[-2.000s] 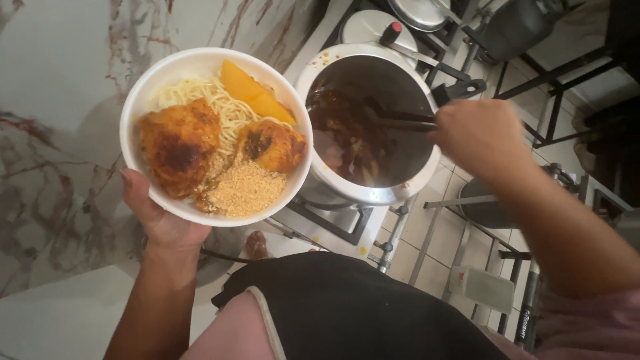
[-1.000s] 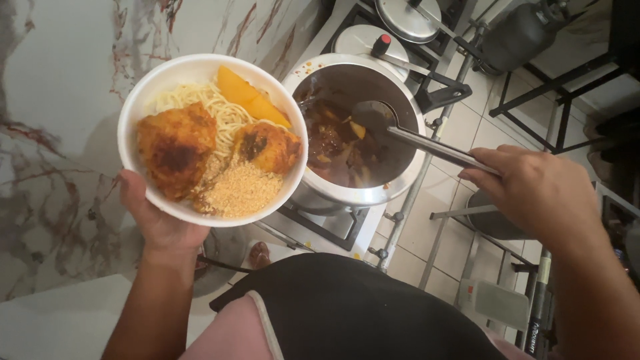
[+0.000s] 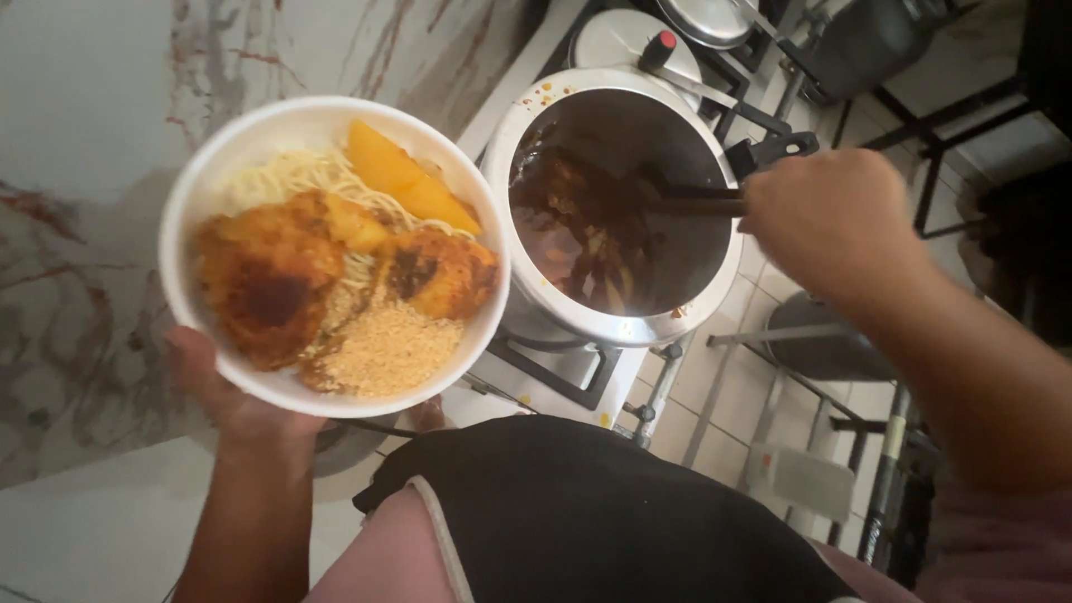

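My left hand [image 3: 243, 398] holds up a white foam bowl [image 3: 180, 251] from below and the side. In the bowl are noodles [image 3: 293, 172], browned pieces of what looks like chicken [image 3: 272, 280], a yellow-orange wedge [image 3: 410, 180] and a heap of toasted crumbs [image 3: 394, 347]. Just right of the bowl, a deep aluminium pot [image 3: 507, 180] contains dark stew [image 3: 586, 243]. My right hand [image 3: 825, 222], at the pot's right rim, is closed around the dark-looking handle of a ladle [image 3: 699, 201]. The ladle's head is down in the pot and hard to make out.
The pot stands on a gas stove [image 3: 578, 368] with metal grates. Behind it are a round lid [image 3: 615, 42] and another metal lid or pan [image 3: 712, 17]. A marble-patterned surface [image 3: 92, 209] lies left. A gas cylinder [image 3: 875, 46] and black metal frames [image 3: 946, 126] are at the right.
The ladle's head, plainly visible above the stew one second ago, has gone lower into the pot. My right hand has turned and moved nearer the rim. My left hand still holds the bowl.
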